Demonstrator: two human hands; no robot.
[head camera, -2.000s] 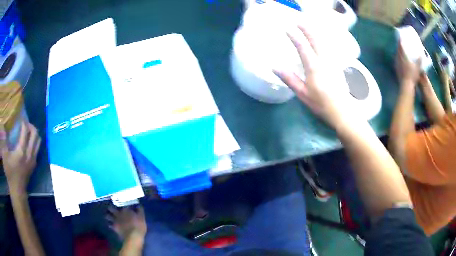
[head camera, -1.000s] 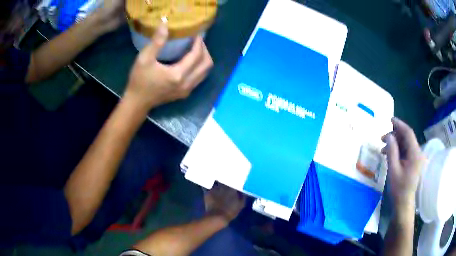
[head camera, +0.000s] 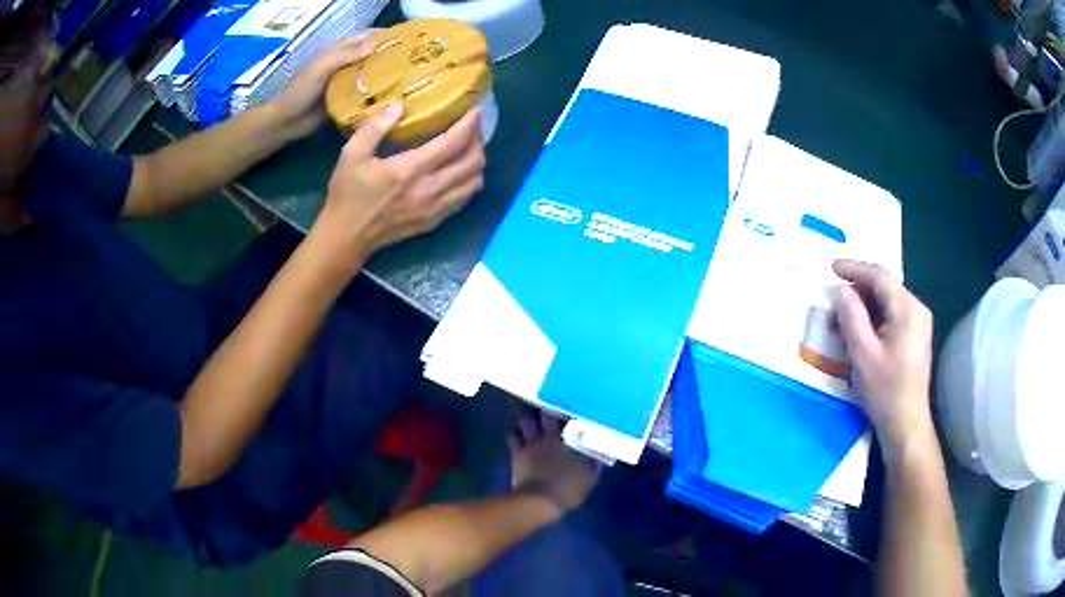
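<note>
Two side-by-side stacks of flat cartons lie at the bench edge. The left one shows a blue panel with white logo (head camera: 631, 251). The right one shows a white panel (head camera: 759, 286) with an orange-brown picture, and a blue panel (head camera: 765, 420) below it, with layered blue flaps over the edge. My right hand (head camera: 893, 344) is over the white panel's right side, fingers bent and somewhat apart, with nothing seen in it. My left hand (head camera: 555, 466) is low beside the left stack's lower tabs, below the bench edge. Its fingertips are dark and partly hidden, so its grip is unclear.
A neighbour's two hands hold a wood-grain-topped unit (head camera: 415, 82) at upper left. Behind are a carton pile (head camera: 263, 47) and a white unit (head camera: 502, 23). White tubs (head camera: 1004, 379) stand right of my right hand. A white cable (head camera: 999, 146) loops at far right. A red stool (head camera: 415, 461) is below.
My right hand has moved from the white tubs onto the right carton stack. The view has swung left. The neighbour's wood-grain-topped unit is now tilted, its top facing the camera.
</note>
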